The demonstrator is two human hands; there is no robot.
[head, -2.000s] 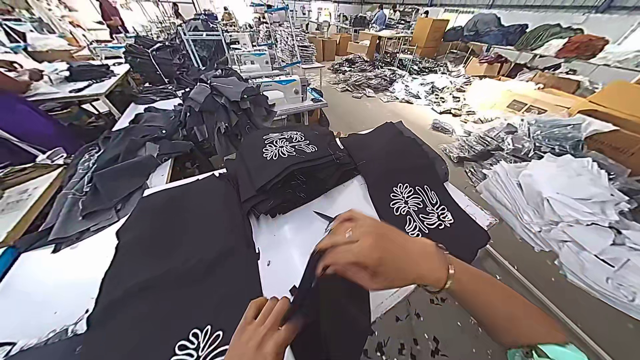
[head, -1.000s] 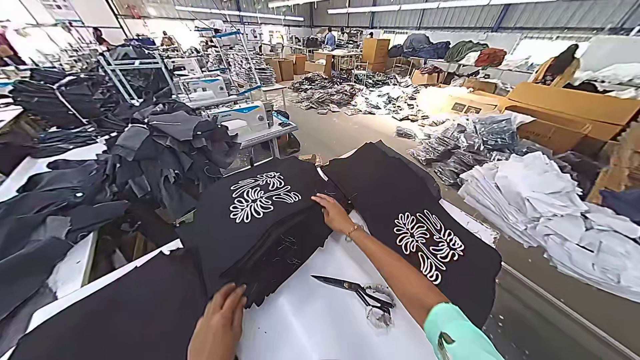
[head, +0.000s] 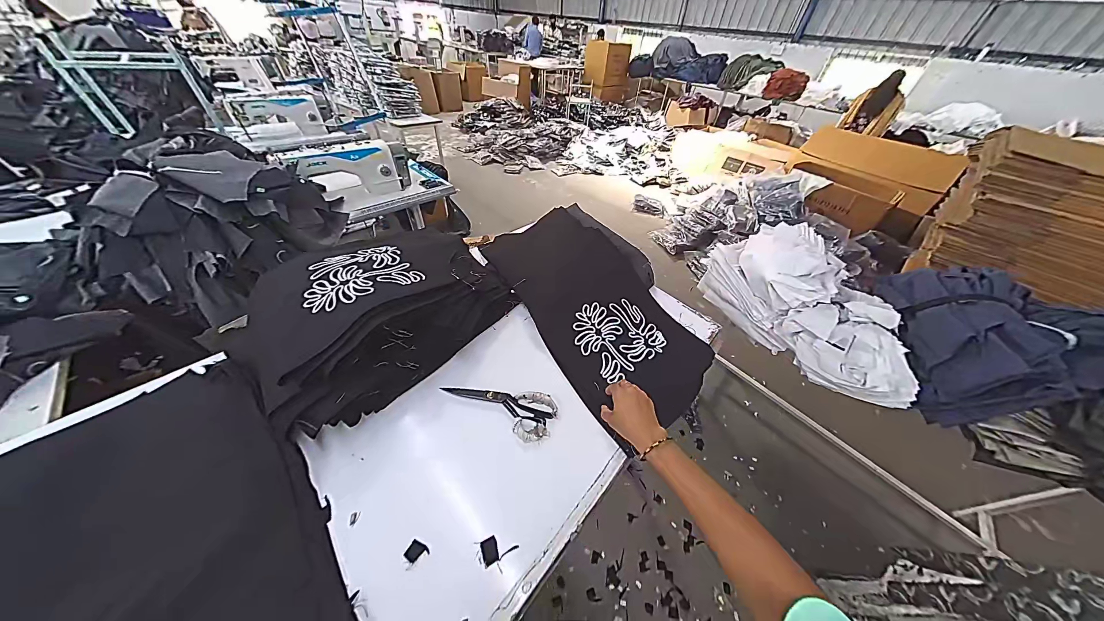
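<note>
My right hand point(head: 632, 416) is at the near edge of the right-hand black fabric panels point(head: 552, 267), just below their white looped embroidery; whether the fingers pinch the cloth is unclear. My left hand is out of the frame. Black-bladed fabric shears with wrapped handles point(head: 509, 404) lie on the white tabletop point(head: 431, 483), left of that hand. Behind them a thick stack of black panels point(head: 362, 319) has white embroidery on top. More plain black fabric point(head: 147, 509) covers the table's left part.
Small black scraps point(head: 490, 550) lie on the tabletop, with others on the floor. A sewing machine point(head: 345, 168) stands beyond the stacks, beside heaped dark cloth point(head: 190, 216). White cloth point(head: 811, 310), navy cloth point(head: 975, 328) and cardboard boxes point(head: 888, 168) are on the right.
My right hand has moved from the middle embroidered stack to the right-hand panels. My left hand, at the middle stack one second ago, has left the view.
</note>
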